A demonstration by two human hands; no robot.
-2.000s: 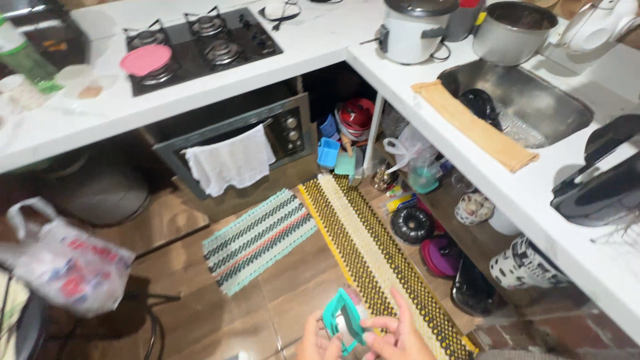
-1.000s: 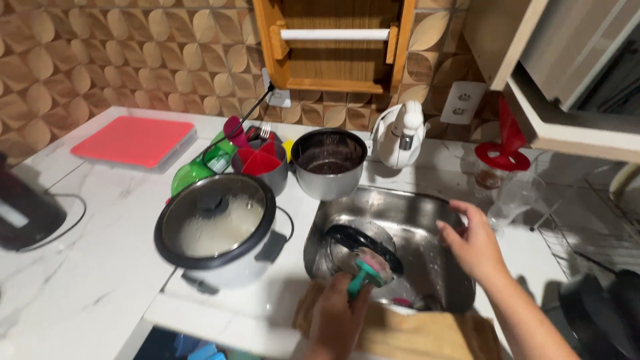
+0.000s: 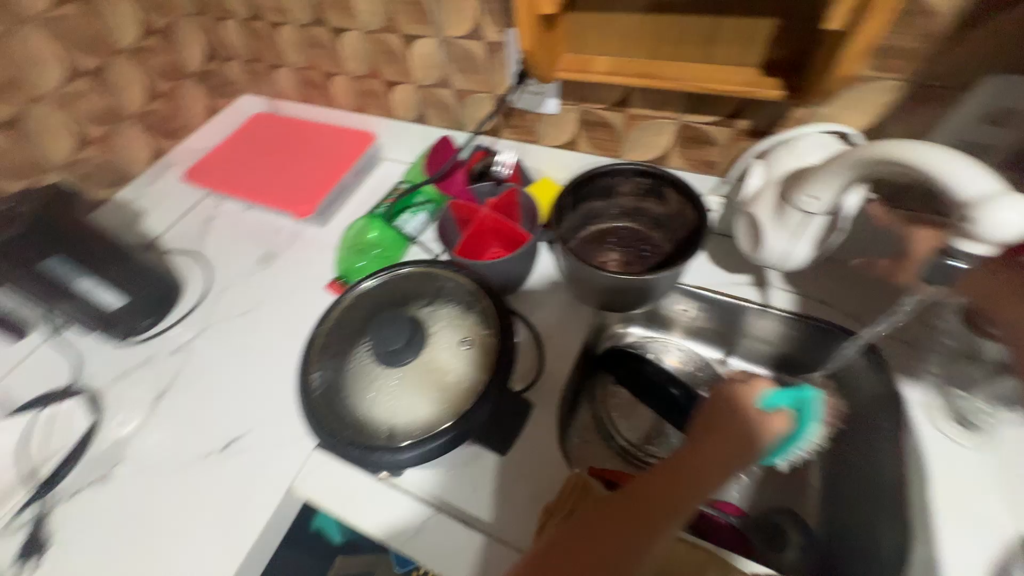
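My left hand [image 3: 740,416] grips a teal scrub brush [image 3: 800,424], bristles facing right, above the stainless steel sink [image 3: 864,480]. A thin stream of water [image 3: 880,328] runs from the white faucet [image 3: 920,164] towards the brush. My right hand [image 3: 904,240] is blurred behind the faucet spout at the right; whether it touches the faucet cannot be told. A glass lid [image 3: 632,408] with a black rim or handle lies in the sink with other dishes. Behind the sink stands a dark-lined pot [image 3: 628,240].
A rice cooker [image 3: 408,368] with a glass lid stands left of the sink. Behind it are a grey cup with red dividers [image 3: 488,232] and a green bottle [image 3: 372,244]. A red-lidded container [image 3: 284,164], a black appliance [image 3: 88,264] and cords lie farther left.
My right hand has moved from over the sink to behind the faucet spout. Water now runs from the faucet. The brush has moved rightward over the sink. Two seconds ago both hands were above the floor.
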